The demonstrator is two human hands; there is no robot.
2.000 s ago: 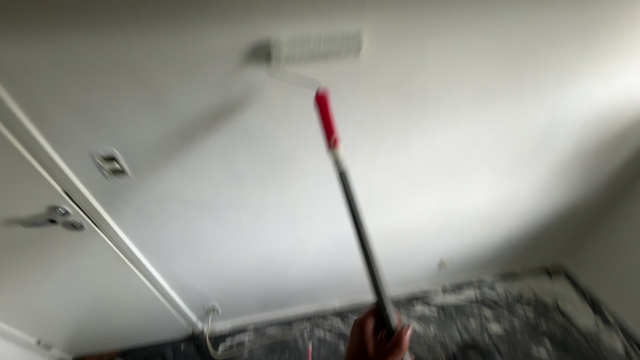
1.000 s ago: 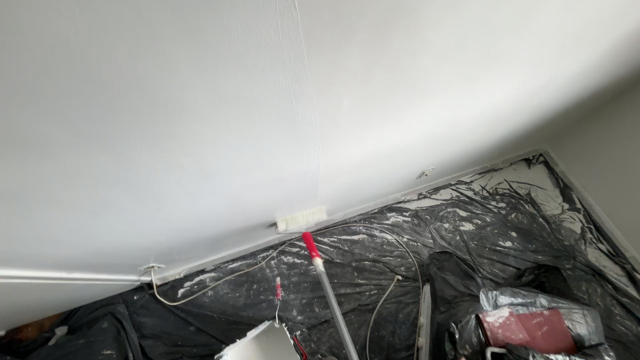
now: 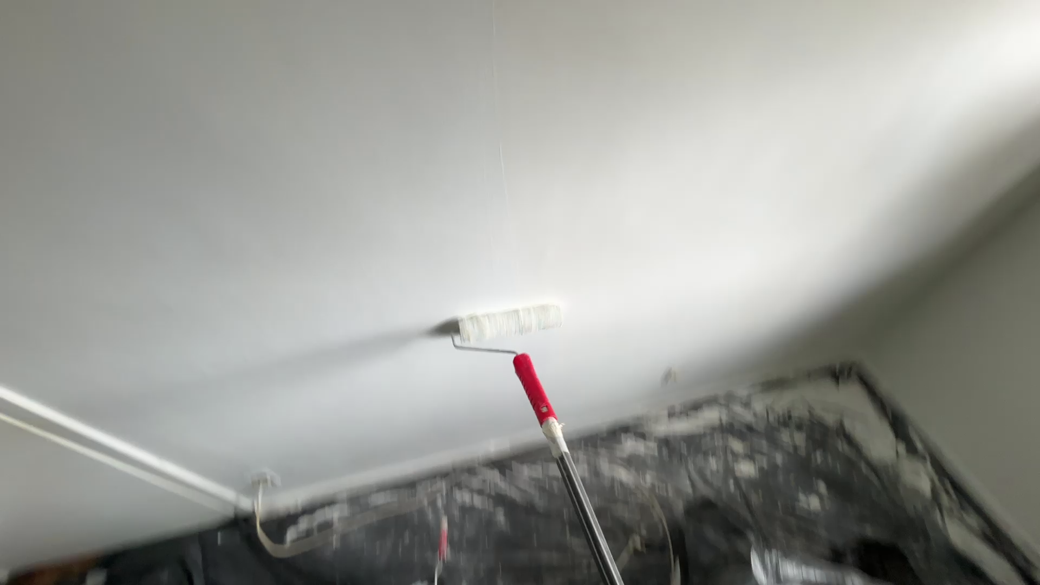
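A paint roller with a white sleeve (image 3: 510,322) lies against the white wall (image 3: 325,203), low and near the middle of the head view. Its wire frame leads to a red handle (image 3: 534,388), which is fixed on a dark extension pole (image 3: 587,512). The pole runs down out of the bottom edge. Neither my left hand nor my right hand is in view, so the grip on the pole is hidden. Fine vertical lines show on the wall above the roller.
Black plastic sheeting (image 3: 731,479), spotted with white, covers the floor along the wall. A pale cable (image 3: 280,552) hangs from a wall outlet (image 3: 264,479). Door trim (image 3: 122,447) stands at left, a side wall (image 3: 959,349) at right. A small red-handled item (image 3: 443,540) is below the roller.
The roller has moved up the wall from near the floor edge, where it was a second ago. Two seconds ago a hand held the pole; now no hand shows. The view has shifted.
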